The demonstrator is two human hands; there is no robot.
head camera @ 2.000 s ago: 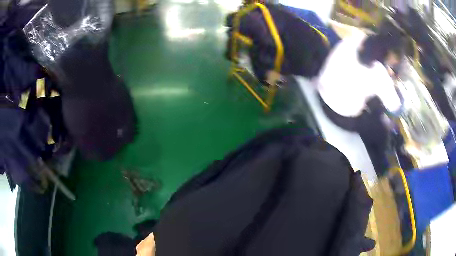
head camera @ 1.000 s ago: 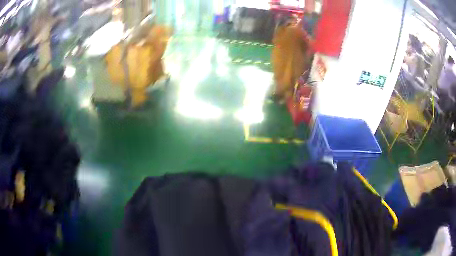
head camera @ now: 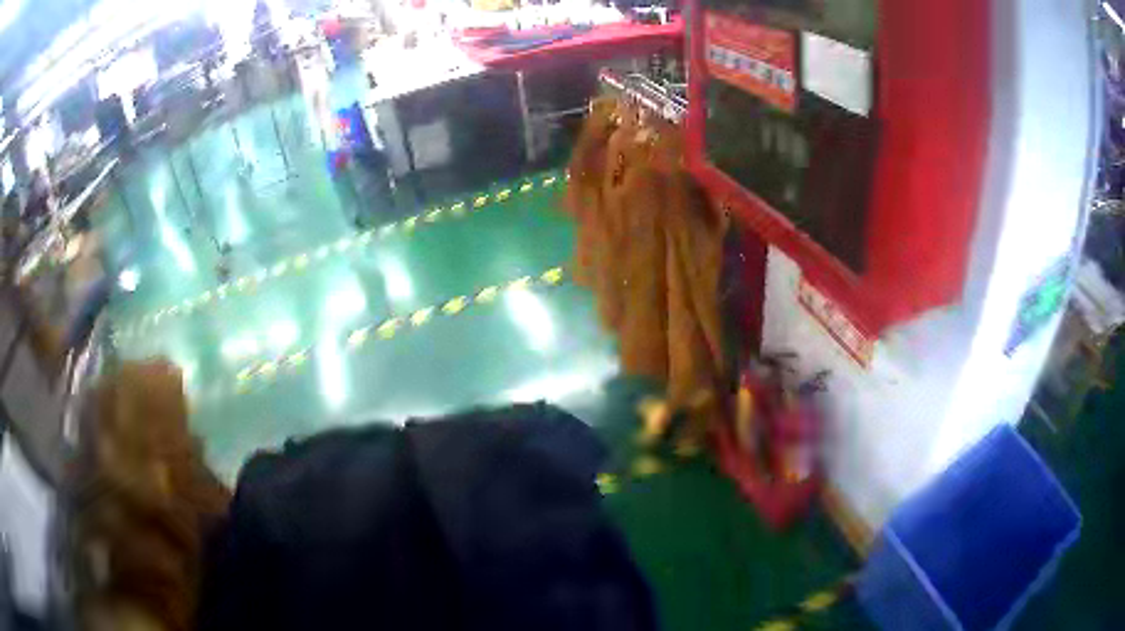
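A large dark bundle of cloth [head camera: 432, 518], black or navy, fills the bottom middle of the head view, close in front of me. Its top edge is rounded, with a fold near the middle. Its lower part is cut off by the picture's edge. Neither my left hand nor my right hand shows; what holds the cloth is hidden or out of the picture.
Brown garments [head camera: 648, 247] hang on a rail ahead. Another brown heap [head camera: 148, 481] is at the left. A red-framed cabinet [head camera: 931, 148] is on the white pillar at the right. A blue bin [head camera: 975, 536] stands lower right. Yellow-black markings [head camera: 457, 302] cross the green floor.
The view has moved forward along the floor. The red cabinet and hanging brown garments are larger and nearer. The blue bin has shifted right and down. The yellow-railed trolley has left the view.
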